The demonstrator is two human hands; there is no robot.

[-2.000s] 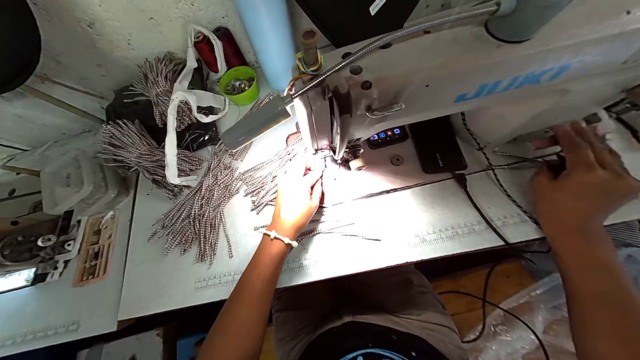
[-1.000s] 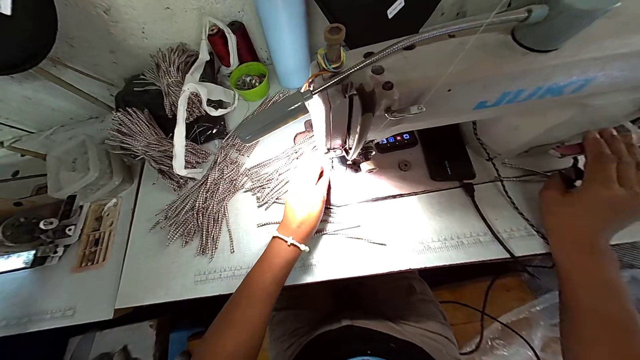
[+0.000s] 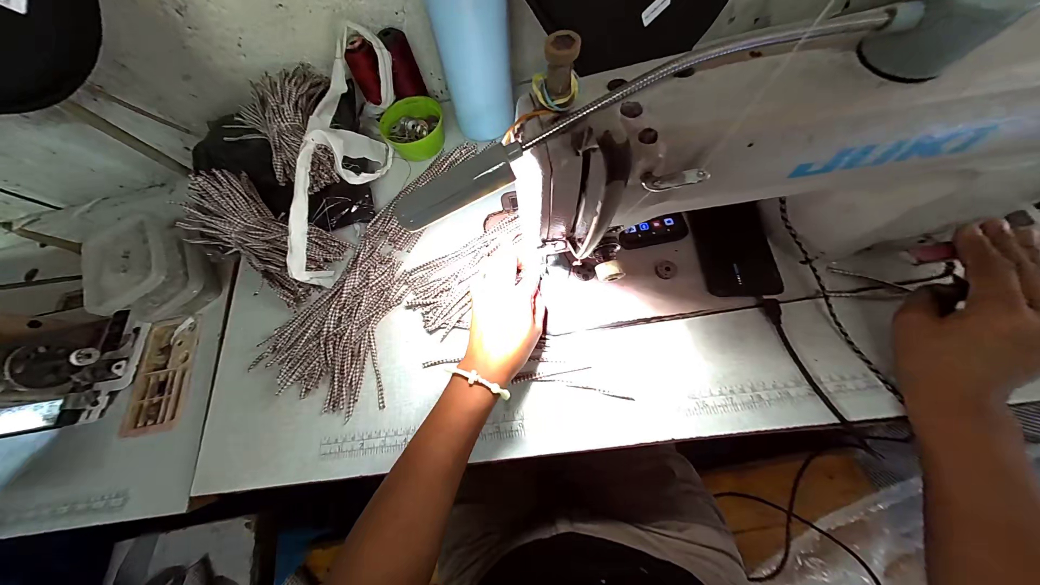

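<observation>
Under the lamp glare, my left hand [image 3: 504, 317] rests at the needle area of a Juki sewing machine [image 3: 756, 154], beside thin checked fabric strips [image 3: 455, 276]. Its fingertips are washed out by light, so what they hold cannot be told. My right hand [image 3: 975, 317] is at the machine's right end, fingers bent over a reddish part by the handwheel side; its grip is partly hidden. A large bundle of checked strips [image 3: 333, 333] lies left of my left hand, and a few loose strips [image 3: 585, 386] lie near my wrist.
Behind the bundles stand a green cup of small metal parts [image 3: 413, 130], dark red thread cones [image 3: 402, 65] and a blue cylinder [image 3: 471, 65]. A white band [image 3: 301, 203] drapes over more strips. A black power bank [image 3: 735, 252] with a cable lies under the machine arm. Plastic containers [image 3: 130, 260] sit left.
</observation>
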